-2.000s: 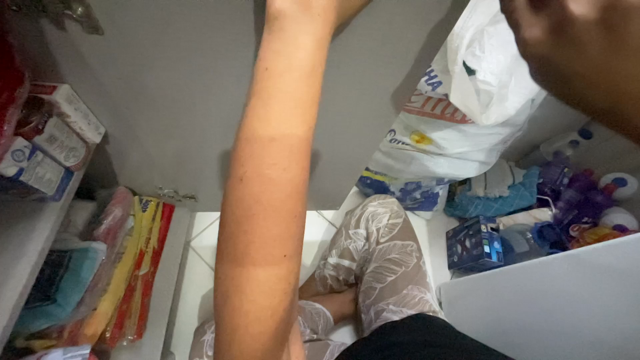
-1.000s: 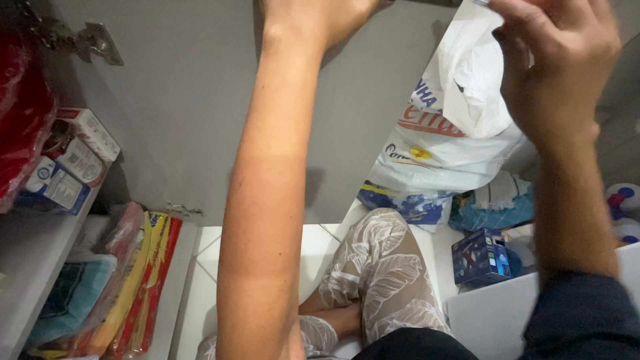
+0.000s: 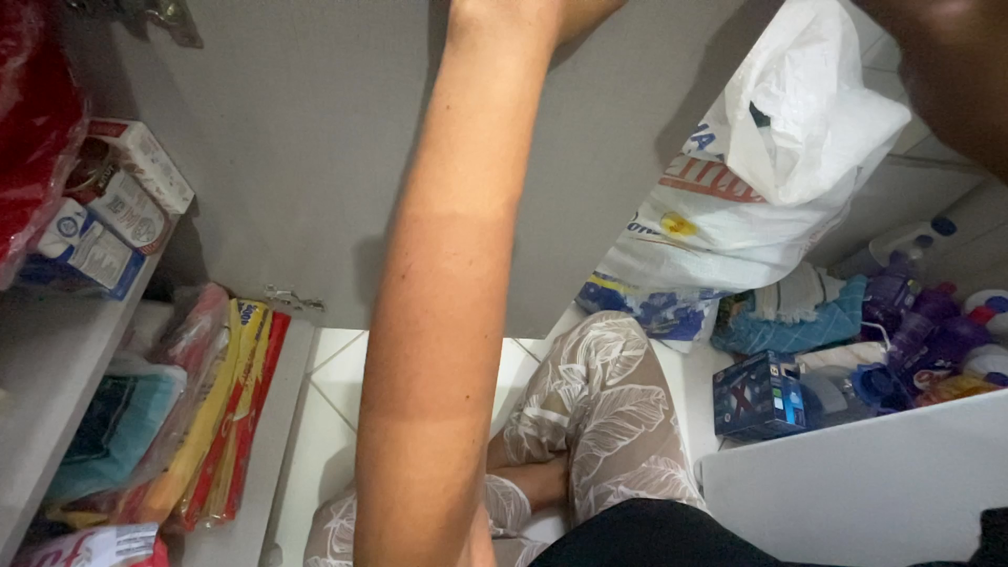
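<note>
My left hand (image 3: 543, 16) is at the top edge, against the grey cabinet door (image 3: 299, 150), with its forearm stretched across the middle of the view. The fingers are cut off by the frame, so their hold is hidden. At the top right corner, part of my right hand (image 3: 945, 47) shows dark and blurred, with its fingers out of sight. It is nearest to a white plastic bag (image 3: 803, 102), which stands beside the door and has printed writing. Metal hinges (image 3: 291, 299) join the door to the cabinet at the left.
Left shelves (image 3: 71, 339) hold small boxes (image 3: 142, 165), a red plastic-wrapped item (image 3: 31, 134) and yellow and red packets (image 3: 244, 394). At right, a white bin (image 3: 858, 480) holds a dark blue box (image 3: 760, 394), a blue cloth (image 3: 835, 323) and purple bottles (image 3: 921, 331). My crossed legs (image 3: 622, 394) are below.
My right hand, raised over the bag's right side one second ago, has moved to the top right corner, mostly out of view. My left hand remains at the door.
</note>
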